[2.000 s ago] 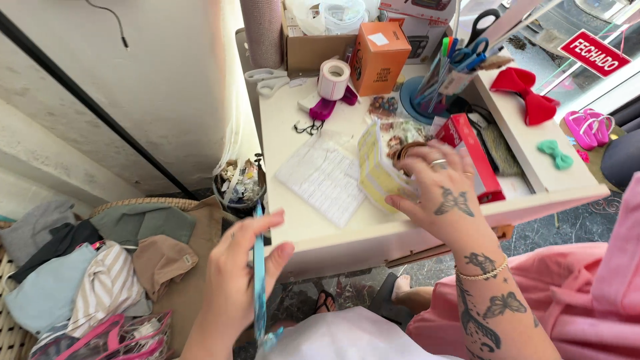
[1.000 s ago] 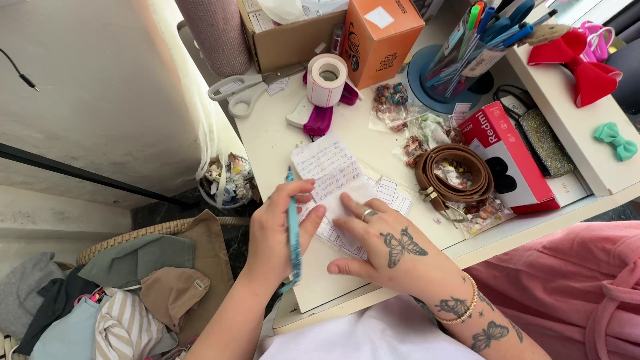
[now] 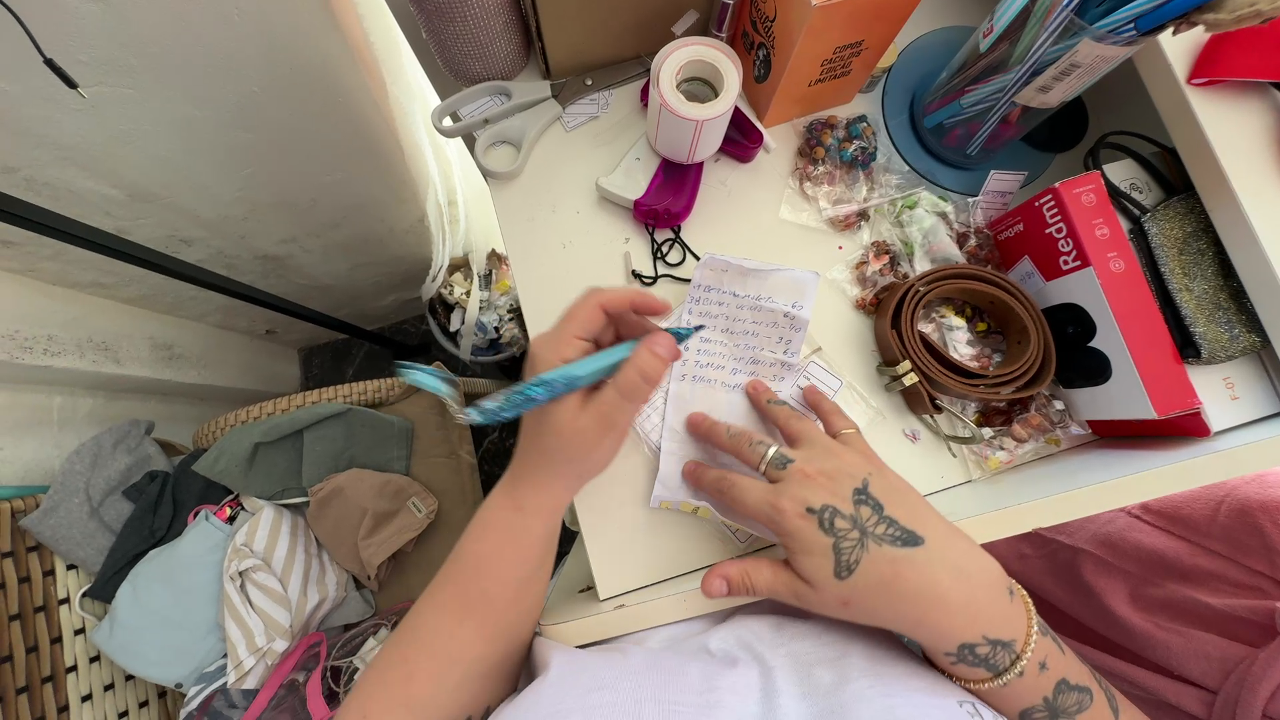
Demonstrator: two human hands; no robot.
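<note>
My left hand (image 3: 600,400) grips a blue pen (image 3: 560,380), its tip over the upper lines of a handwritten paper list (image 3: 735,330). Flat on the lower half of that list lies my right hand (image 3: 810,490), fingers spread, with a ring and a bracelet on. Printed label sheets (image 3: 820,380) show partly from under the paper. Right of it, a coiled brown leather belt (image 3: 1035,330) rests over small clear bags of beads (image 3: 840,165). A roll of labels (image 3: 692,115) stands above the paper, beside a purple and white tool (image 3: 668,190).
White-handled scissors (image 3: 510,115) lie at the desk's back left. An orange box (image 3: 815,50), a pen holder (image 3: 1000,90) and a red earphone box (image 3: 1100,300) stand further right. Left of the desk are a small bin (image 3: 475,310) and a wicker basket of folded clothes (image 3: 300,400).
Two seconds ago my right hand was at a yellowish packet; now it lies on the handwritten list. The belt and list have come into plain sight. The view has moved closer to the desk.
</note>
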